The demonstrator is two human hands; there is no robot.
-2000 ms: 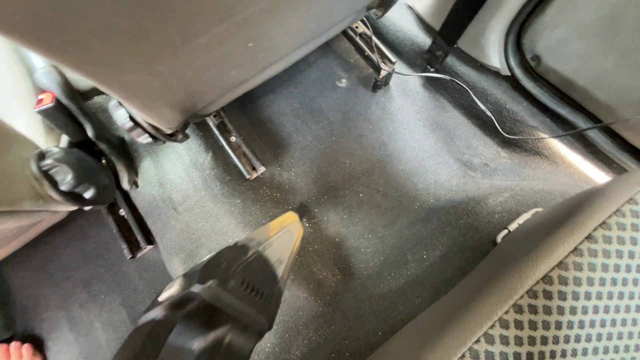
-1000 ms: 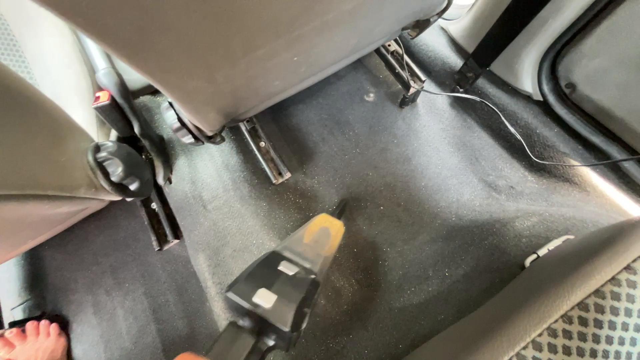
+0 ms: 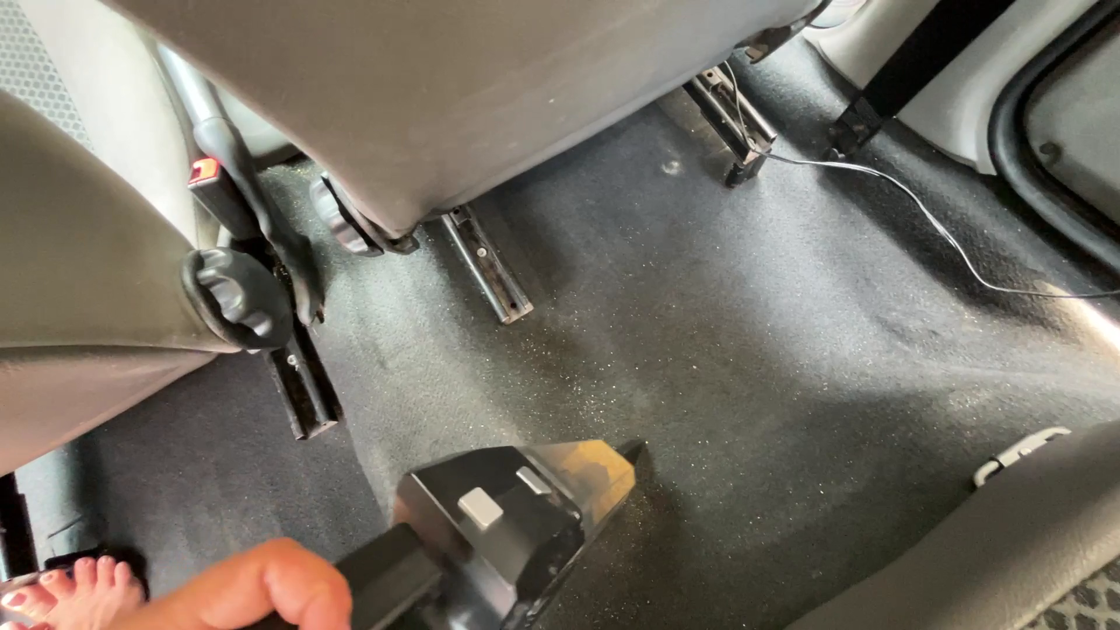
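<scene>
My left hand (image 3: pixel 262 586) enters at the bottom left, its fingers bent around the dark handle of a handheld vacuum cleaner (image 3: pixel 494 516). The vacuum has a black body with two light buttons and a clear nozzle with a yellow-orange part (image 3: pixel 595 472). Its dark tip points to the right, at or just above the grey car floor (image 3: pixel 665 367). Pale specks lie scattered on the floor around the nozzle. My right hand is out of view.
Front seat backs (image 3: pixel 455 87) span the top, above metal seat rails (image 3: pixel 490 271). A black adjuster knob (image 3: pixel 241 297) and red-buttoned buckle (image 3: pixel 206 179) are at left. A thin cable (image 3: pixel 927 219) crosses right. A bare foot (image 3: pixel 83 595) shows bottom left, a seat edge (image 3: pixel 989 542) bottom right.
My left hand, of which only a bit showed a second ago, is now plainly in view on the handle. The nozzle is lower in the picture; the view has shifted too.
</scene>
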